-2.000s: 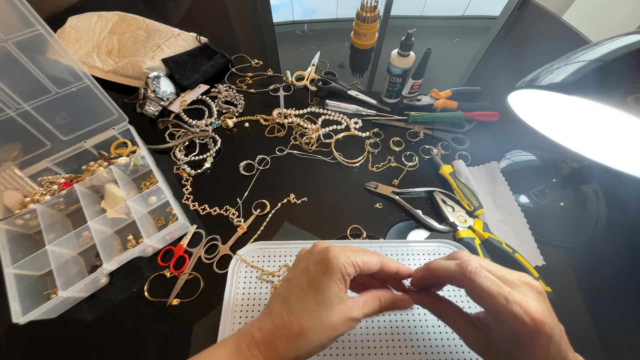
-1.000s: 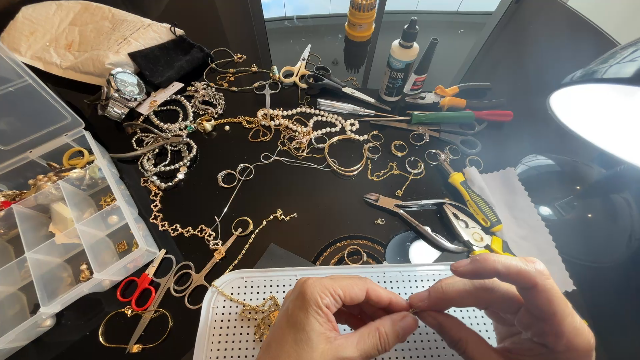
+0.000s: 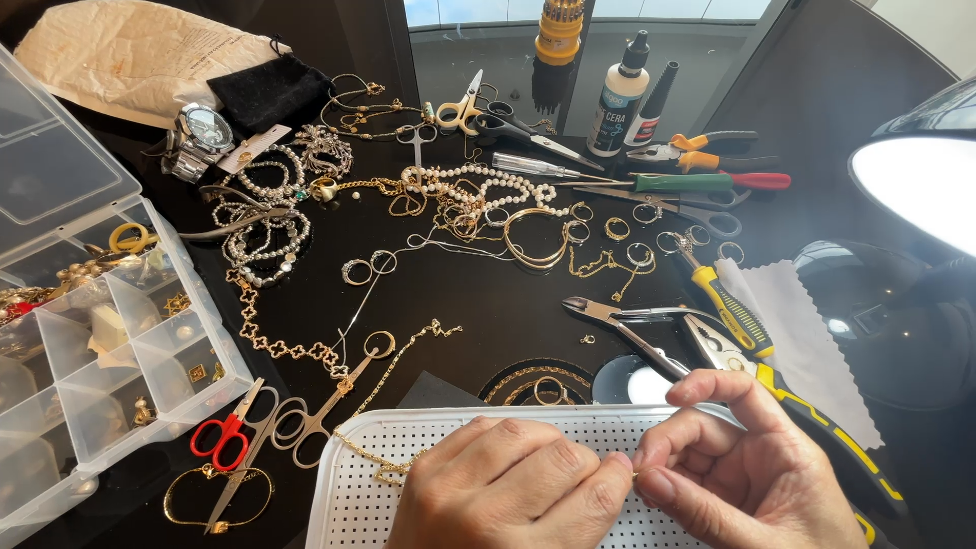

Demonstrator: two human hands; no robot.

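Note:
My left hand (image 3: 511,488) is over the white perforated tray (image 3: 381,421), back up, its fingers closed on something hidden; a gold chain (image 3: 374,457) runs over the tray's left rim and goes out of sight beside this hand. Fingertip to fingertip with it, my right hand (image 3: 740,465) pinches a tiny gold-coloured piece (image 3: 635,474) between thumb and index finger, other fingers curled loosely. Whether that piece belongs to the chain I cannot tell. Beyond the tray lie a gold ring (image 3: 549,390) and a small gold clasp (image 3: 587,339).
Left stands an open clear compartment box (image 3: 171,396) of jewellery. Near it are red-handled scissors (image 3: 229,438) and small metal scissors (image 3: 324,419). Right are cutting nippers (image 3: 625,328), yellow-black pliers (image 3: 801,404), a grey cloth (image 3: 808,328) and a lit lamp (image 3: 915,175). Bottles, a pearl necklace (image 3: 496,183) and rings lie farther back.
My left hand has turned so that its back faces up more, and my right hand's fingers have spread a little. Both hands stay together over the tray. The view has shifted somewhat.

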